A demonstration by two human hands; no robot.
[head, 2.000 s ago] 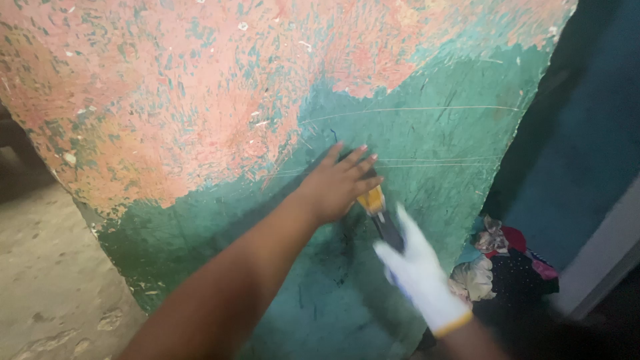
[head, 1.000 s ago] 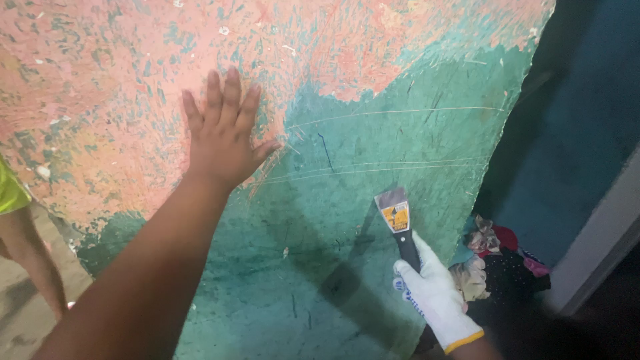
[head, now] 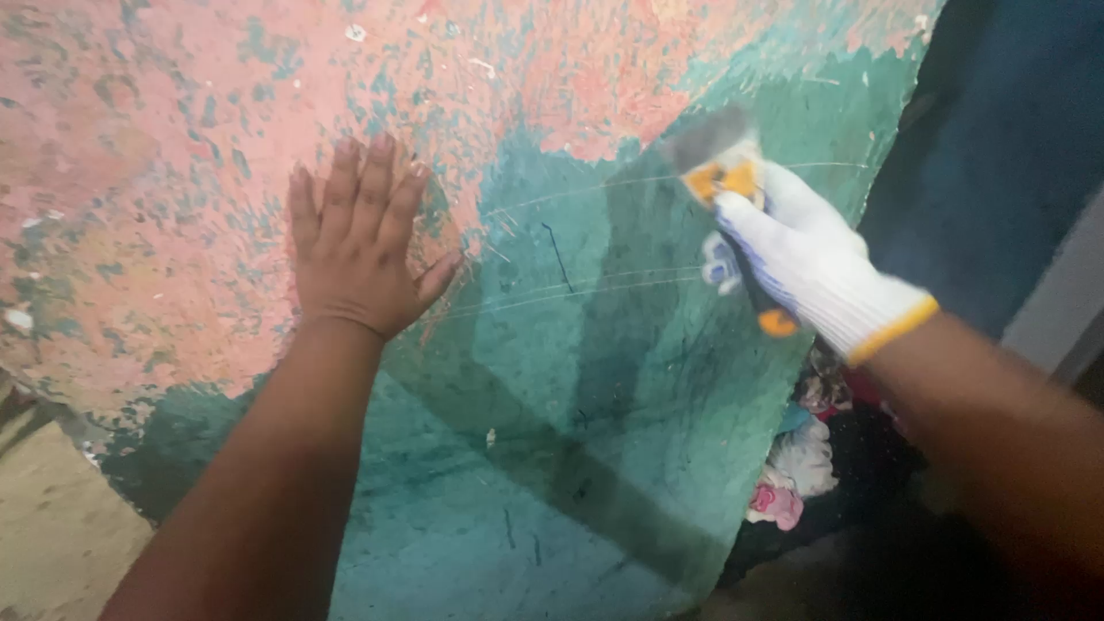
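Before me stands a wall [head: 535, 362] with green paint low down and mottled, worn pink paint above. My bare left hand [head: 362, 233] lies flat on the pink part with its fingers spread, close to the edge of the green. My right hand [head: 793, 241], in a white knitted glove with a yellow cuff, grips a scraper [head: 720, 168] by its dark handle. The scraper's broad metal blade points up and left, over the border of green and pink; motion blurs it, and whether it touches the wall I cannot tell.
Crumpled cloths [head: 798, 461], white, pink and dark, lie in a heap beyond the wall's right edge. A pale floor [head: 65, 517] shows at the lower left. Dark blue surface [head: 1000, 138] and a pale upright strip [head: 1056, 285] stand at the right.
My right hand has raised the scraper from the lower green area to the pink border. Earlier my left hand was beside the scraper; it then moved left onto the pink paint. A person's leg has left the view.
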